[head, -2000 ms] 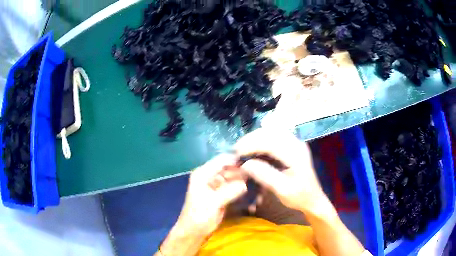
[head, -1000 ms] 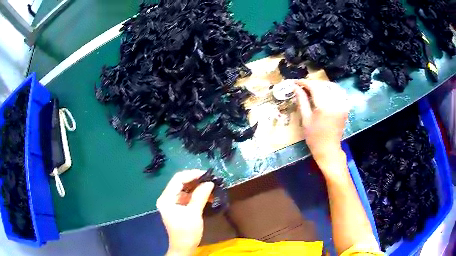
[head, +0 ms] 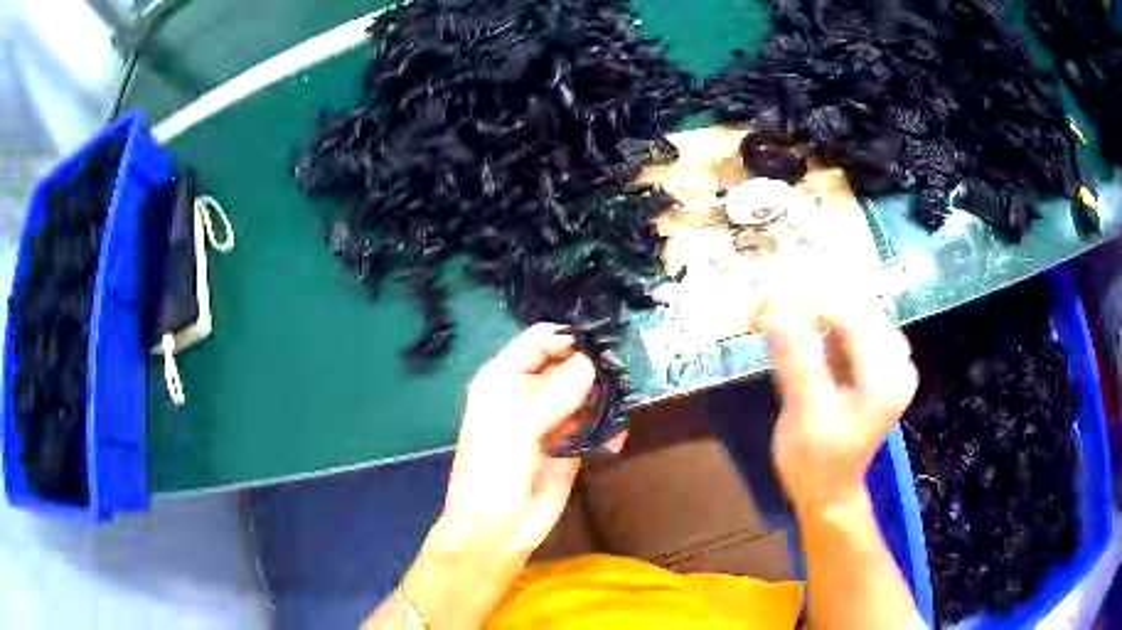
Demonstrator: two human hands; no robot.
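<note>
My left hand (head: 535, 400) holds a glossy black ribbed piece (head: 597, 404) at the table's near edge, with the piece curving out past the fingers. My right hand (head: 837, 375) is raised over the near edge, to the right of the tan glue board (head: 714, 289). It is blurred, with thumb and fingers bent towards the board; I cannot tell whether a thin rod is between them. A round white glue dish (head: 757, 201) sits on the board. A dark rounded piece (head: 773, 156) lies at the board's far edge.
A heap of black pointed pieces (head: 492, 148) lies left of the board, and another heap (head: 911, 99) right of it. Blue bins of black pieces stand at left (head: 113, 320) and lower right (head: 917, 517). A black-and-cream case (head: 185, 277) lies beside the left bin.
My right hand has drawn back from the glue dish towards me. My left hand, still with the black piece, has moved right and up to the table edge. The view has shifted.
</note>
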